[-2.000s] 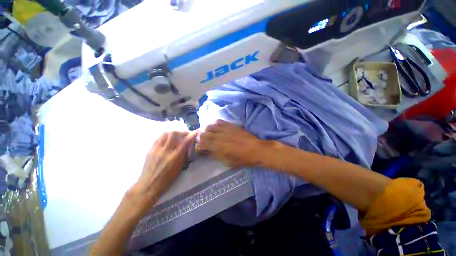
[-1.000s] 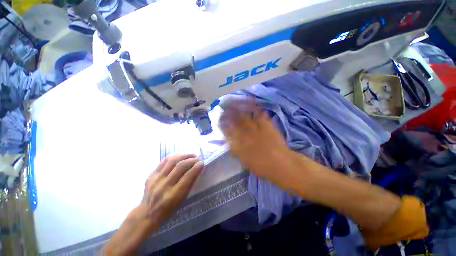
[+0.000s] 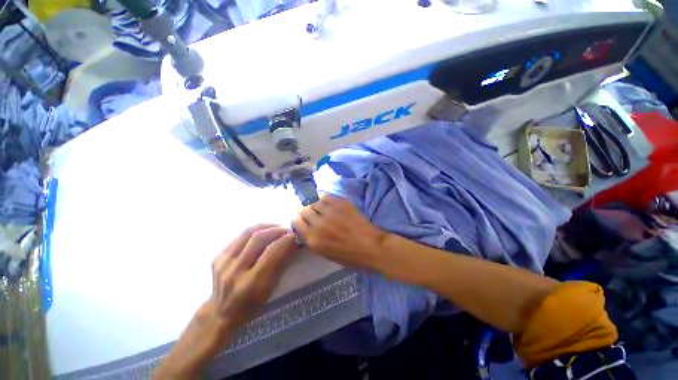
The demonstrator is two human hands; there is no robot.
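Observation:
A blue striped garment lies bunched under the white sewing machine head and hangs over the table's front edge. My right hand is just below the presser foot area, fingers closed on the garment's edge. My left hand is beside it, its fingertips pinching the same edge close to my right fingertips. Only a tiny bit of cloth shows between the fingers. The needle and presser foot are hidden behind the machine's lower end and my fingers.
A yellowish tray with whitish bits stands right of the machine, with black-handled scissors beside it. A printed ruler runs along the table's front edge. A lit control panel is on the head. Heaps of blue garments lie upper left.
My right hand has come back down and left from the bunched cloth to meet my left fingertips. A flat striped strip seen between the hands a second ago is now mostly covered.

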